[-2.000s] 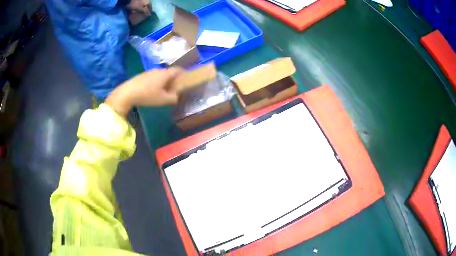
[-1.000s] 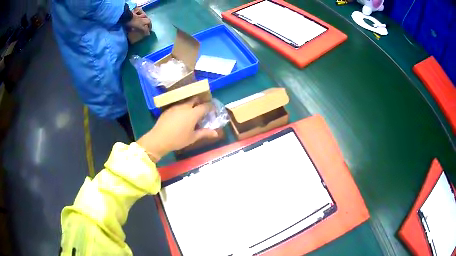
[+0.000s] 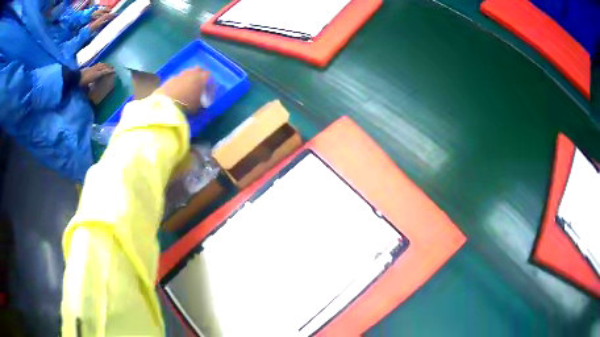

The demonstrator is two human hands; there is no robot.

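Observation:
My left hand (image 3: 187, 89), blurred, is over the blue tray (image 3: 230, 74), with its yellow sleeve coming from the lower left. A small pale thing (image 3: 208, 93) shows at the fingertips; I cannot tell if it is held. An open brown carton (image 3: 260, 153) stands beside the panel, its flap raised. Another carton (image 3: 197, 205), with a clear plastic bag (image 3: 199, 172) in it, is partly hidden by my sleeve. The white display panel (image 3: 289, 243) lies on a red-orange foam pad (image 3: 421, 227). My right hand is out of the picture.
A second panel (image 3: 283, 14) on a pad lies at the top, and another (image 3: 584, 204) at the right edge. A bare red pad (image 3: 543, 36) is at the upper right. People in blue sleeves (image 3: 39, 99) work at the upper left of the green bench.
My left hand has moved from the carton with the plastic bag up and away to over the blue tray. The view has swung, so the bench items sit further left.

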